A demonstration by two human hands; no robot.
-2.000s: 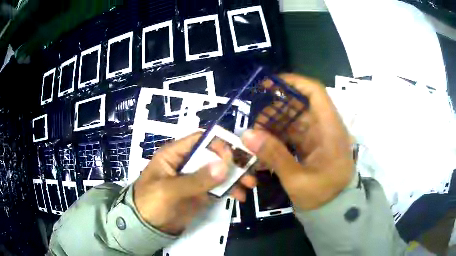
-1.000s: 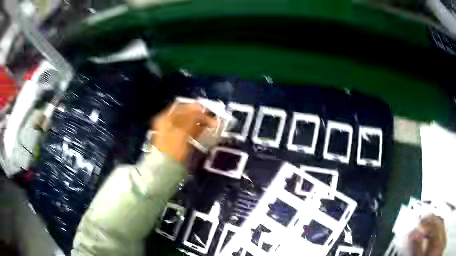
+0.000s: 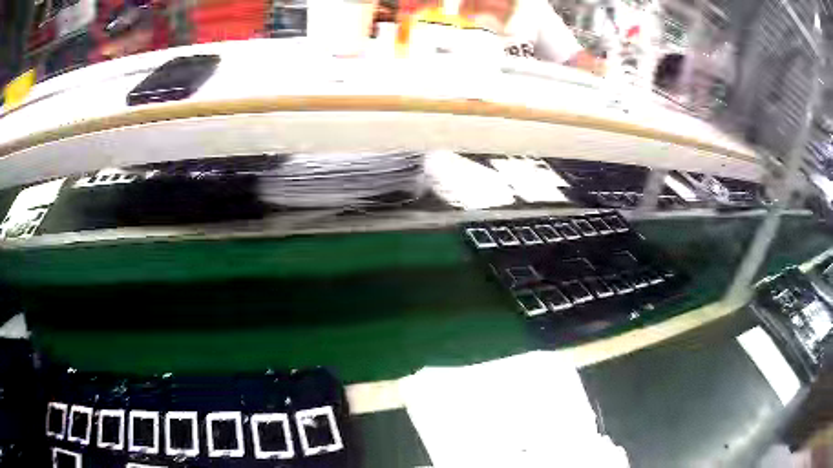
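Neither of my hands is in the picture. A black blister tray (image 3: pixel 196 386) lies at the lower left, cut off by the bottom edge. A row of dark panels with white adhesive frames (image 3: pixel 181 433) shows in its pockets. A stack of white sheets (image 3: pixel 511 411) lies to the right of this tray, also cut off at the bottom. Another black tray (image 3: pixel 571 262) with white-framed pockets lies farther away on the green conveyor belt.
The green conveyor belt (image 3: pixel 274 302) crosses the view. A raised white shelf (image 3: pixel 384 128) stands opposite, with a dark flat object (image 3: pixel 173 79) on it. White sheets (image 3: pixel 352 178) are stacked under it. A person's arm (image 3: pixel 548 37) shows beyond. A slanted post (image 3: pixel 763 247) stands at right.
The view has swung up from the bench to the conveyor and shelf. My hands, seen earlier first with a panel and white frame, then apart, have left the picture.
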